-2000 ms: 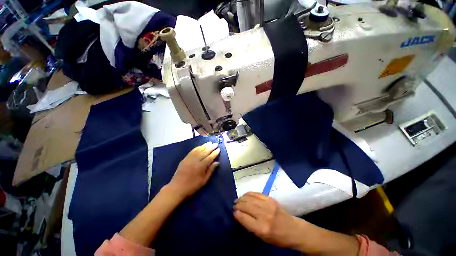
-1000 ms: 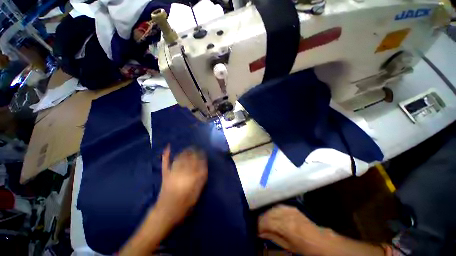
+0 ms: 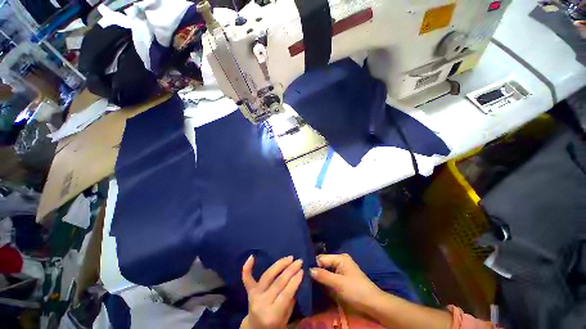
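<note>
A long navy panel [image 3: 241, 186] runs from under the lit presser foot [image 3: 264, 130] of the cream sewing machine [image 3: 379, 38] down to the table's front edge. My left hand [image 3: 273, 295] lies on the lower end of the panel with its fingers spread. My right hand [image 3: 344, 279] pinches the panel's right edge near its bottom, close beside the left fingertips. A second navy panel [image 3: 154, 186] lies flat to the left, with its right edge against the first one.
Navy pieces [image 3: 347, 109] lie under the machine arm, beside a blue tape mark [image 3: 325, 169]. A control panel [image 3: 498, 95] sits in the table. A yellow crate [image 3: 459, 225] and dark grey garments [image 3: 546, 212] are at right. Cardboard [image 3: 83, 160] and heaped cloth [image 3: 122, 64] are at left.
Both hands have moved down along the panel to its lower end, close together. The panel's top has passed further under the machine head. The camera view has shifted, showing the yellow crate more.
</note>
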